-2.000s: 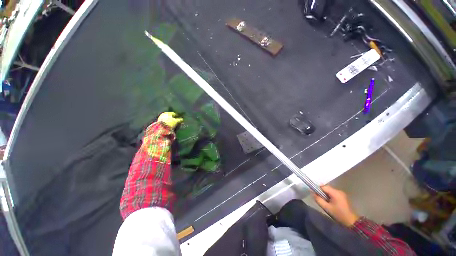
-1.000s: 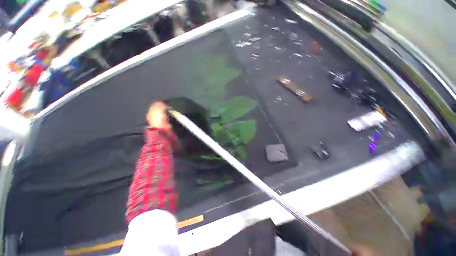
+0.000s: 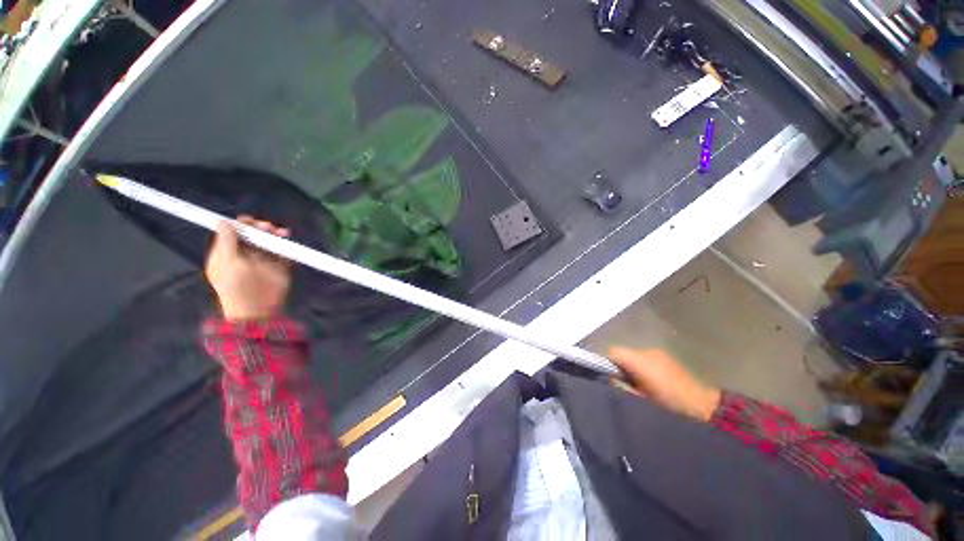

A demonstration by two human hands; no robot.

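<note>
A long silver-white metal bar (image 3: pixel 391 286) with a yellow tip slants over the black fabric ply (image 3: pixel 116 370). My right hand (image 3: pixel 664 380) is shut on its near end, beyond the table's front edge. My left hand (image 3: pixel 248 269) is bent around the bar toward the far end; its fingers show beyond the bar, and their full grip is partly hidden. The fabric is raised in a dark fold under the bar's far part. Green projected pattern pieces (image 3: pixel 407 222) fall on the cloth right of the fold.
A square metal weight (image 3: pixel 516 225) lies at the fabric corner. Beyond are a small dark object (image 3: pixel 603 192), brown weight bar (image 3: pixel 519 58), labelled white strip (image 3: pixel 687 100), purple pen (image 3: pixel 706 146) and dark clump (image 3: pixel 671 40). A yellow-tan ruler (image 3: pixel 373 420) lies by the white rail (image 3: pixel 677 241).
The bar has swung to a flatter slant and its tip reaches farther left over the cloth. My left hand has moved from the cloth to the bar. The dark fold has spread left.
</note>
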